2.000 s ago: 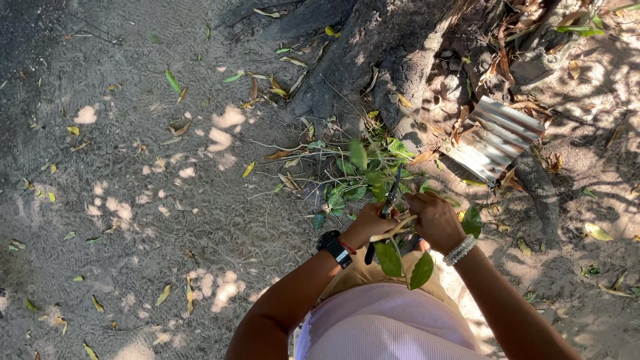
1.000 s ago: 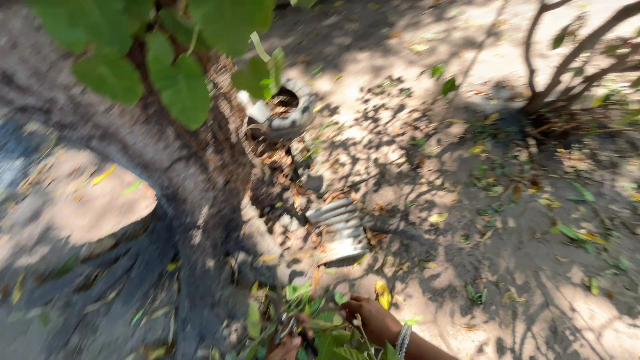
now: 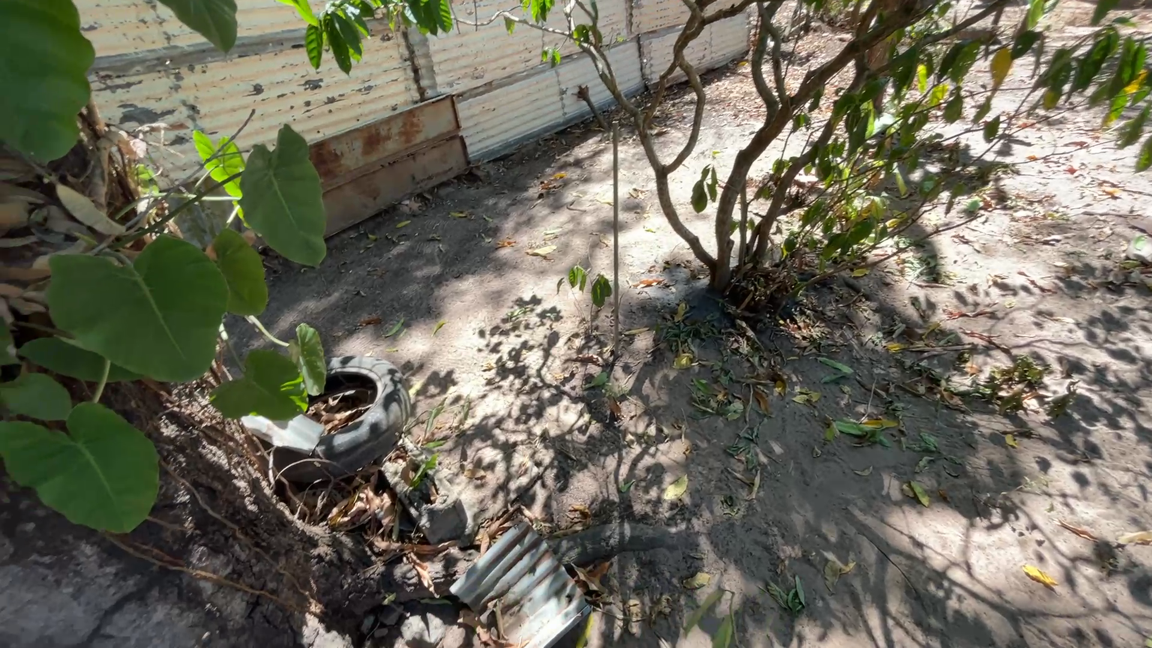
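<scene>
Neither of my hands shows in the head view now, so what they hold is hidden. At the bottom edge a few blurred green leaves (image 3: 723, 630) poke into view; what carries them cannot be seen. Close to them lies a piece of corrugated metal sheet (image 3: 525, 587) on the sandy ground. A multi-stemmed shrub (image 3: 727, 211) stands upright at the upper middle right, with cut leaves and twigs around its base. A thin upright stick (image 3: 616, 243) is just left of it.
A tree trunk (image 3: 207, 504) with large heart-shaped leaves (image 3: 135, 306) fills the left side. Beside it lies an old tire (image 3: 360, 432) with dry leaves inside. A corrugated metal fence (image 3: 540, 90) runs along the back, with a rusty panel (image 3: 387, 162) at its foot.
The view has swung up toward the shrub and fence. My hands, earlier among leafy stems with a dark cutting tool, have left the view.
</scene>
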